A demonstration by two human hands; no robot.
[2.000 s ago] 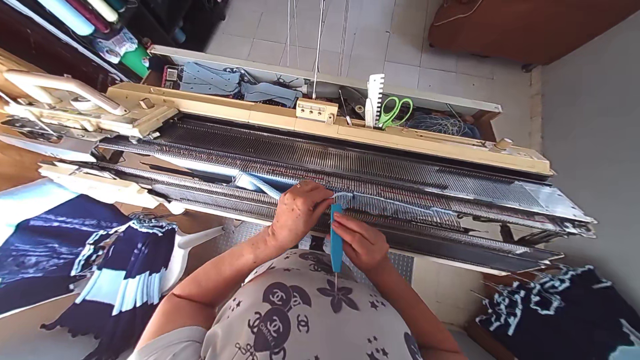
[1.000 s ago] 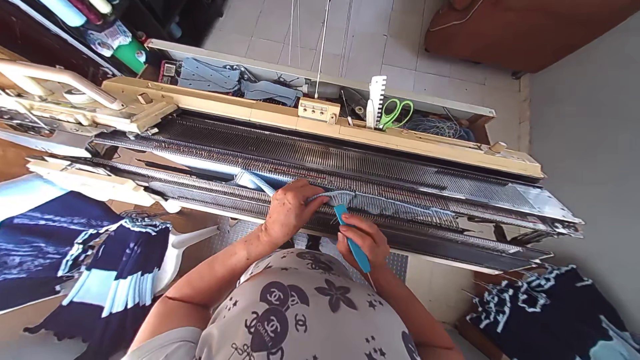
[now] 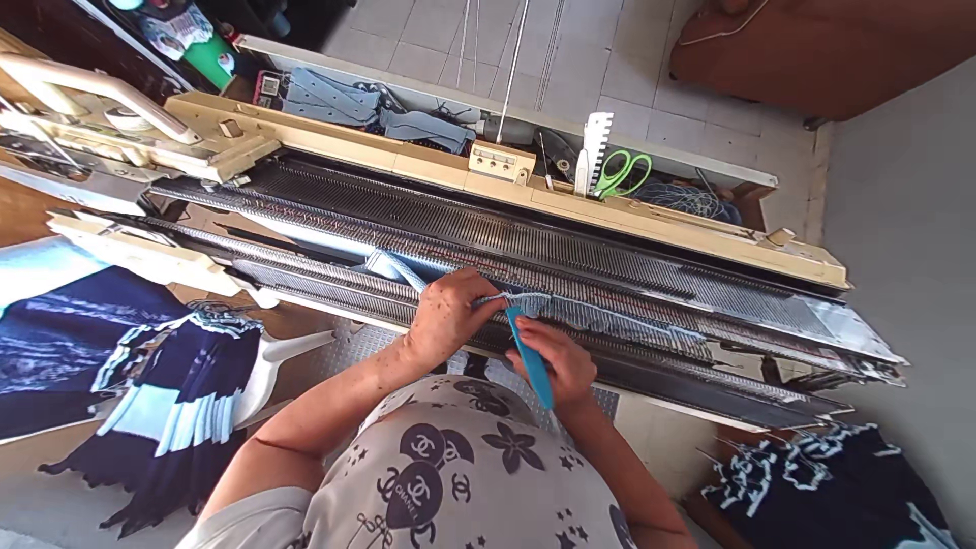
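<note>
My left hand point(image 3: 451, 313) pinches the edge of light blue knitted fabric point(image 3: 537, 303) at the middle of a knitting machine's needle bed point(image 3: 427, 194). In my right hand point(image 3: 560, 362) is a blue-handled latch tool point(image 3: 531, 358), its tip at the fabric edge beside my left fingertips. The handle slants down toward my body. Right of my hands, the light blue edge runs along the needles. A light blue knitted strip point(image 3: 400, 268) passes from the gap between the beds to my left hand.
The machine's carriage point(image 3: 145, 133) sits at the left end. Behind the bed, a tray holds green-handled scissors point(image 3: 625, 174), a white toothed comb point(image 3: 597, 149) and tangled yarn point(image 3: 682, 200). Dark knitted pieces lie at left point(image 3: 191, 366) and lower right point(image 3: 846, 488).
The blue tool's handle has swung from nearly upright to slanting down to the right since two seconds ago. My left hand has stayed at about the same part of the machine.
</note>
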